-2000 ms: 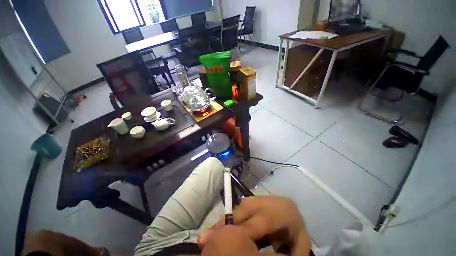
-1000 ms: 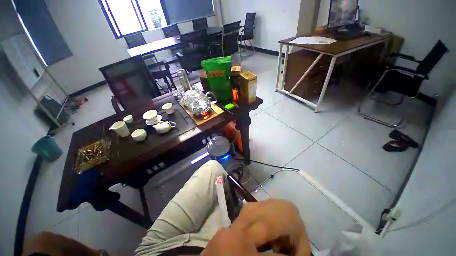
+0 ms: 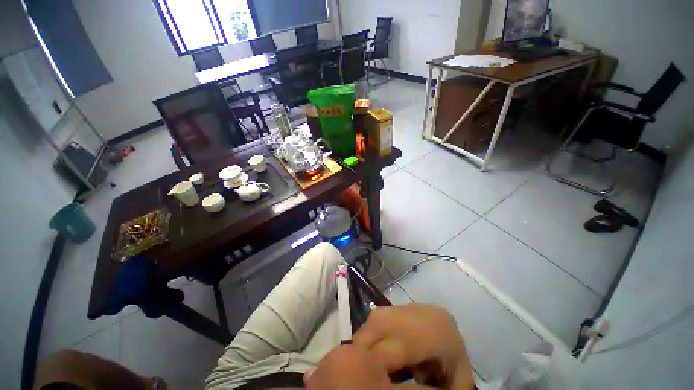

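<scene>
My right hand [image 3: 399, 346] is large and blurred at the bottom centre, very near the camera. Its fingers are bent around a thin white cigarette [image 3: 345, 306], which points up in the picture and has a reddish tip. Behind it are my light trousers [image 3: 278, 316]. My left forearm [image 3: 91, 371] lies at the bottom left edge with a metal wristwatch [image 3: 158, 383]. My left hand itself is out of the picture, below the edge.
The dark tea table [image 3: 213, 251] bears a square ashtray [image 3: 142, 234] of butts, white cups [image 3: 214, 202], a teapot [image 3: 249, 191], a glass kettle [image 3: 303, 155] and a green pouch [image 3: 335, 122]. A round-topped bottle [image 3: 333, 221] stands below. A desk [image 3: 487, 68] is at right.
The cigarette leaned left a second ago and stands more upright now. Its outer end sits slightly lower than two seconds ago. My right hand has barely moved.
</scene>
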